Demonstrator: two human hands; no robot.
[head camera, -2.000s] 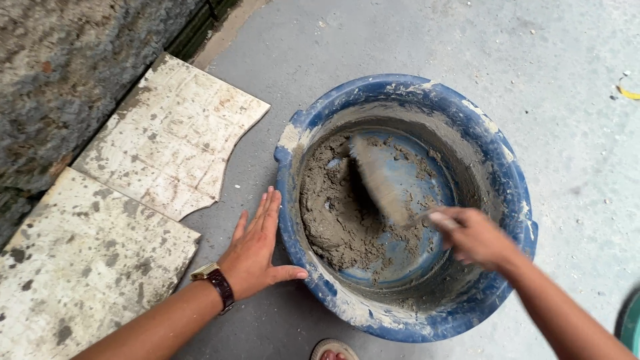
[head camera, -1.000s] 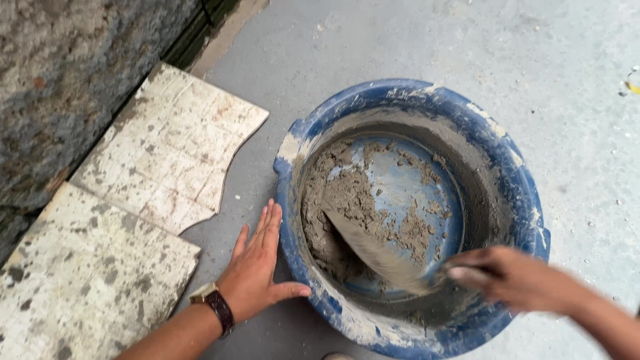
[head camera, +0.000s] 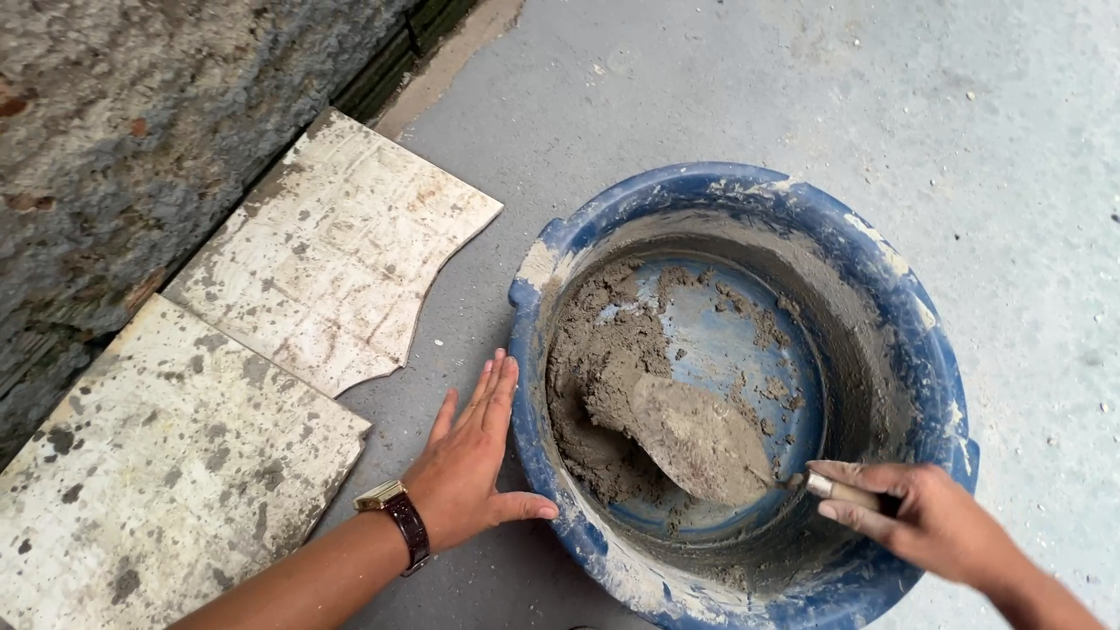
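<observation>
A round blue plastic basin (head camera: 941, 350), its rim smeared with dried mortar, stands on the floor. Grey wet mortar (head camera: 612, 324) lies mostly along the left side of its bottom. My right hand (head camera: 927, 525) grips the handle of a mortar-coated trowel (head camera: 700, 437) over the basin's lower right side. The blade points left into the mortar, with mortar on its face. My left hand (head camera: 468, 455), with a watch (head camera: 398, 516) on the wrist, rests fingers spread against the outside of the basin's left wall, holding nothing.
Two mortar-spotted white tiles (head camera: 341, 254) (head camera: 166, 464) lie on the floor at the left, one with a curved cut edge. Beyond them rises a rough stone wall (head camera: 157, 131). Small crumbs dot the grey floor (head camera: 700, 79).
My right hand has kept its hold on the trowel while the blade has swept about in the mortar. The mortar has shifted within the basin. My left hand has stayed at the rim.
</observation>
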